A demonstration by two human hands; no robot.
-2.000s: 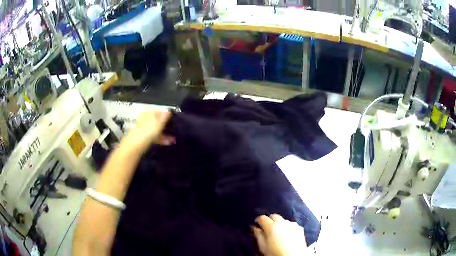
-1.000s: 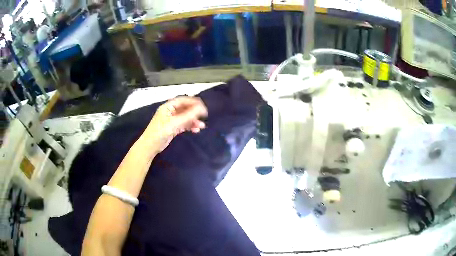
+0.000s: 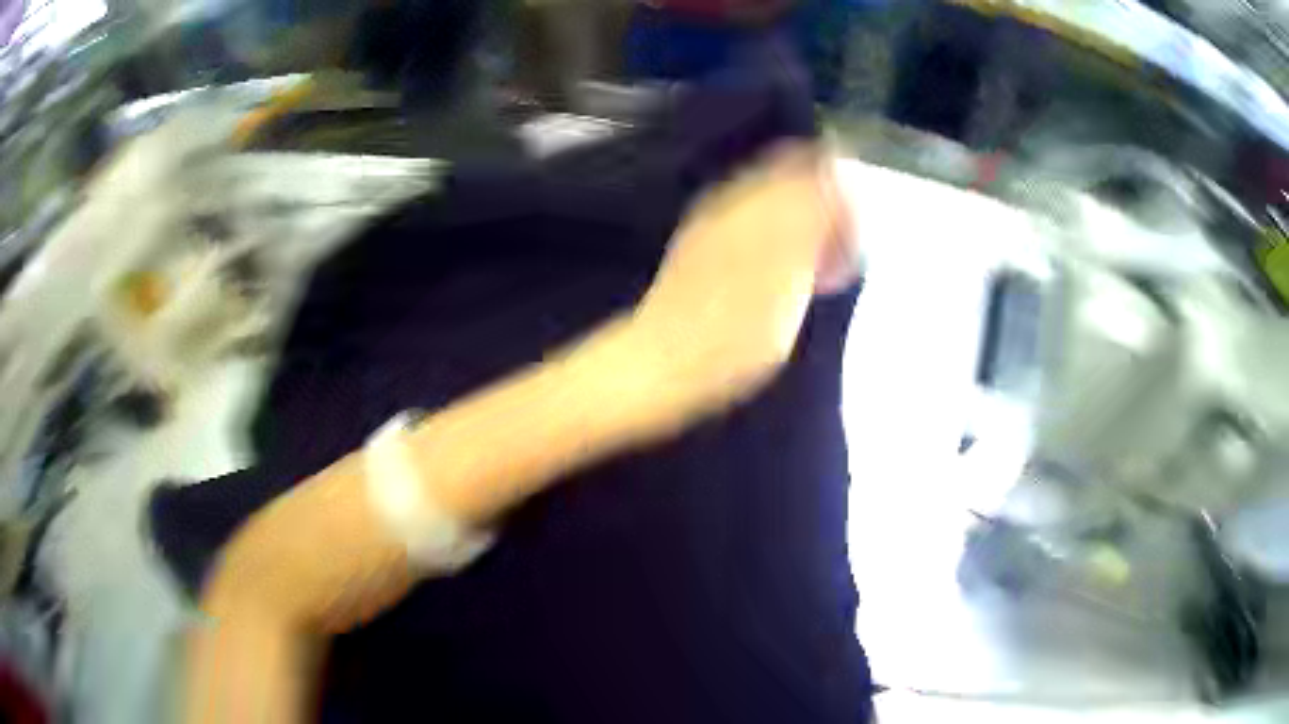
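A large dark navy garment piece (image 3: 608, 552) is spread over the white table and reaches past the front edge of the picture. My left hand (image 3: 770, 248) is at the garment's far right edge, blurred, with a white bangle on the wrist. Dark cloth rises just beyond the fingers; whether they grip it is hidden. My right hand is not in view. The off-white sewing machine (image 3: 1159, 340) stands right of the cloth, also blurred.
Another off-white machine (image 3: 170, 269) stands at the left. The dark green tube (image 3: 1009, 333) hangs left of the right machine's head. Black-handled snips (image 3: 1227, 622) lie at the lower right. The white table (image 3: 919, 424) shows between cloth and machine. Other workstations stand behind.
My left hand has moved right and away across the cloth. My right hand, seen on the cloth two seconds ago, is out of view. The view has swung right, then partly back left.
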